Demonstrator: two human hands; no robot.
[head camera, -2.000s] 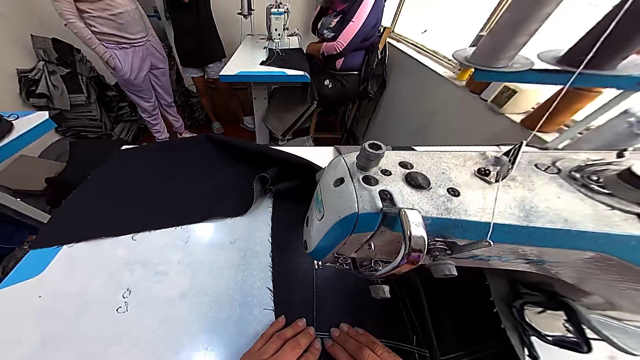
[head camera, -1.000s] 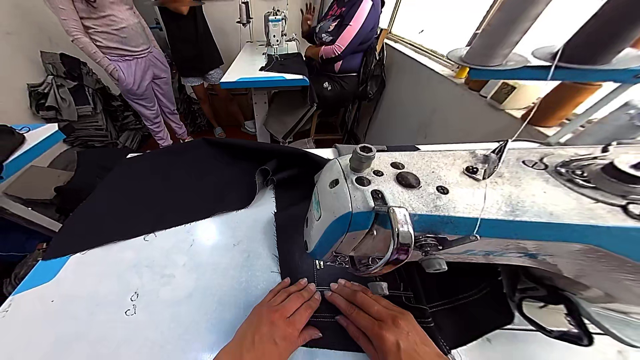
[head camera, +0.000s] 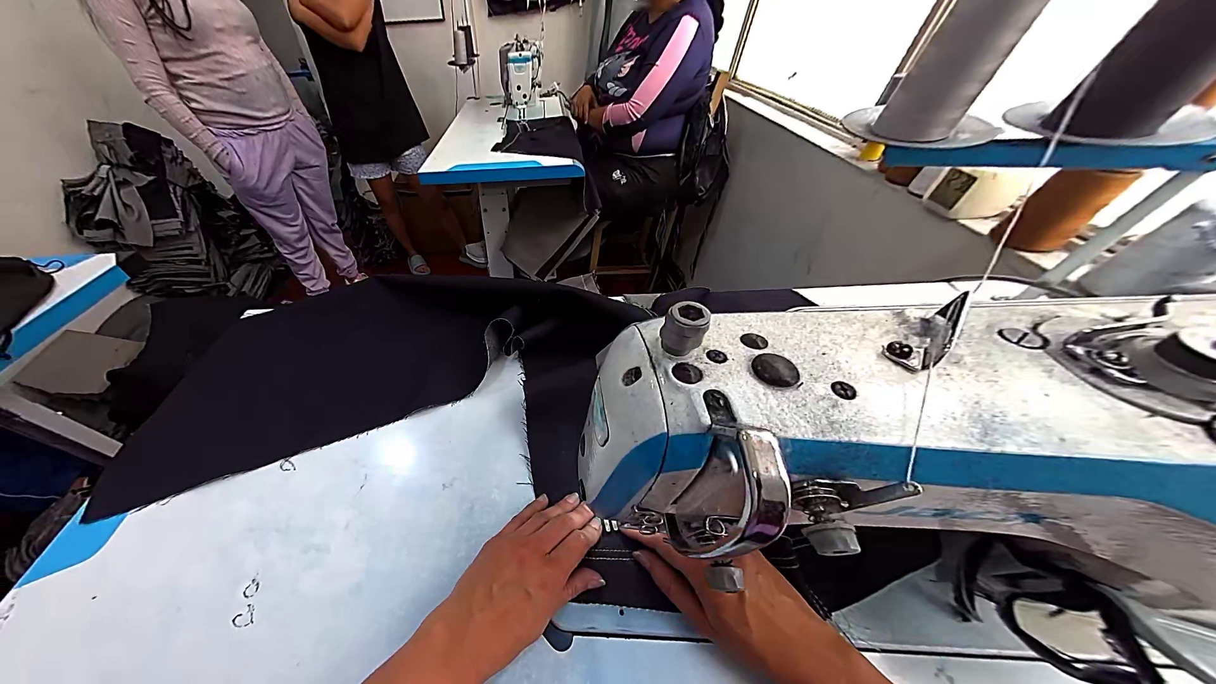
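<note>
Dark fabric (head camera: 313, 389) with frayed edges lies over the white sewing table (head camera: 332, 570) and runs beneath the head of an industrial sewing machine (head camera: 703, 408). My left hand (head camera: 518, 579) rests on the fabric left of the needle area, its fingertips beside the machine head. My right hand (head camera: 731, 598) presses the fabric from the right, partly hidden by the metal take-up lever guard (head camera: 760, 489). Stitched lines show on the fabric between the hands. The needle and presser foot are hidden behind the machine head.
A thread runs from large cones (head camera: 959, 71) on a blue rack (head camera: 1045, 155) down to the machine. Beyond the table stand two people, and a third sits at another sewing machine (head camera: 521, 76). Piled fabric (head camera: 180, 218) lies by the left wall.
Both hands have moved forward with the stitched fabric toward the machine head; the table below them now shows. The seated person's raised hand has come down.
</note>
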